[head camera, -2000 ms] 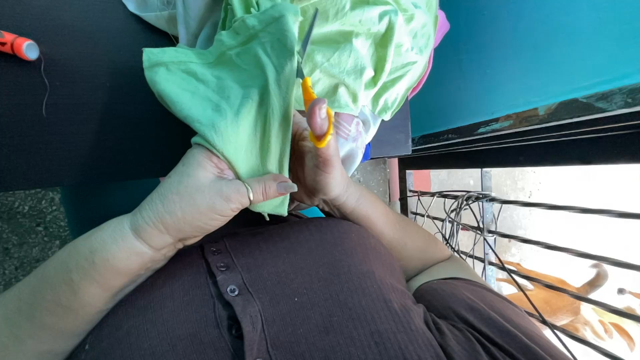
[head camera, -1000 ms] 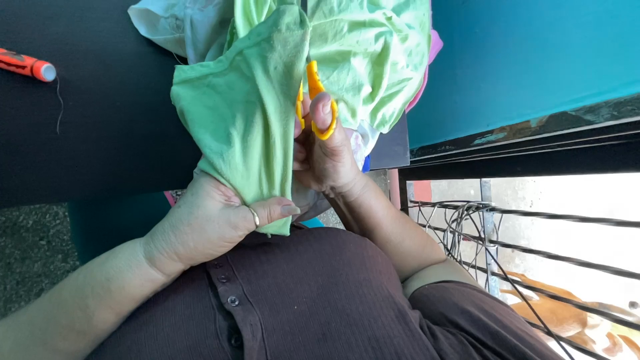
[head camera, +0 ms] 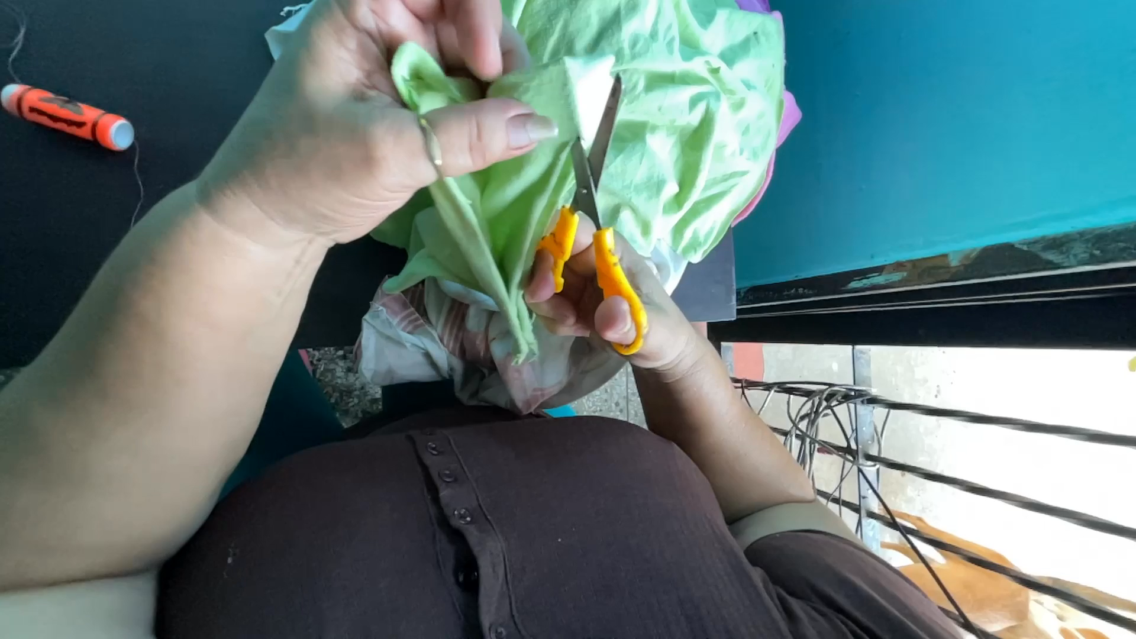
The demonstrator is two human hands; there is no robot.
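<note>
My left hand (head camera: pixel 382 124), with a ring on one finger, grips a light green cloth (head camera: pixel 532 169) between thumb and fingers. A narrow fold of this cloth hangs down from the hand. In my right hand (head camera: pixel 612 302) are scissors with yellow handles (head camera: pixel 617 284), thumb and fingers through the loops. Their blades (head camera: pixel 595 151) point up and stand apart at the edge of the green cloth; whether cloth lies between them is hard to tell. More crumpled green cloth (head camera: pixel 692 115) lies behind the scissors. A whitish checked cloth or bag (head camera: pixel 461 342) hangs below the hands.
An orange thread spool or tube (head camera: pixel 71 117) with a loose thread lies on the dark table (head camera: pixel 222 53) at left. To the right are a teal panel (head camera: pixel 932 115), metal bars (head camera: pixel 994 422) with tangled wires (head camera: pixel 825 417), and a tan and white animal (head camera: pixel 967 568) beyond them.
My left hand has moved up with the green cloth, from below the scissors to beside the blades. The scissors, whose blades were mostly hidden a second ago, now show parted blades.
</note>
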